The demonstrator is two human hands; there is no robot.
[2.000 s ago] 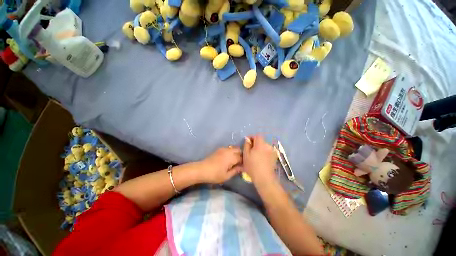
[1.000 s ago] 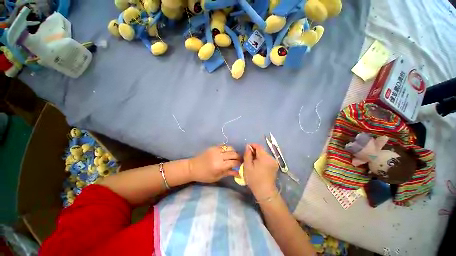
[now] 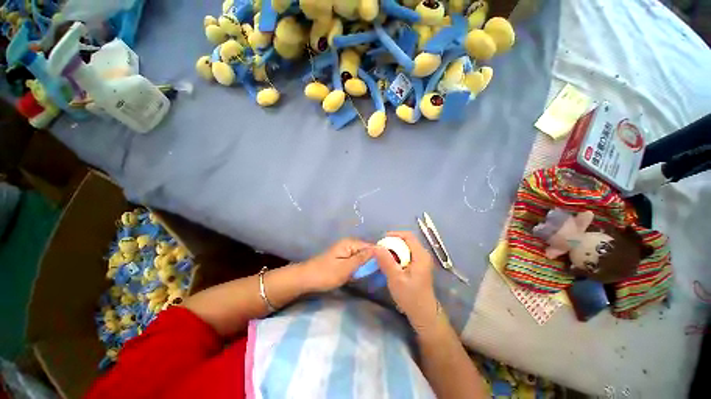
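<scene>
A small blue-and-yellow plush toy [image 3: 395, 249] is held between my two hands at the near edge of the table. Its pale round end faces up with a dark spot, and blue fabric hangs below. My left hand [image 3: 341, 263] pinches the toy from the left. My right hand [image 3: 412, 273] holds the round end from the right, thumb on it. Open silver thread snips [image 3: 442, 248] lie on the cloth just right of my right hand. Loose pale threads [image 3: 359, 207] lie on the grey-blue cloth [image 3: 234, 167]. No needle can be made out.
Plush toys [image 3: 376, 122] are piled at the far side. A carton [image 3: 66, 253] of toys is at left, and a white spray bottle [image 3: 129, 90] upper left. At right are a red-and-white box [image 3: 616, 148], a doll [image 3: 596, 251] on striped fabric, paper notes and a dark cylinder.
The toy is turned so its pale round end and dark spot show between my hands; before, it was mostly hidden. A loose thread beyond my hands now lies apart from my left hand.
</scene>
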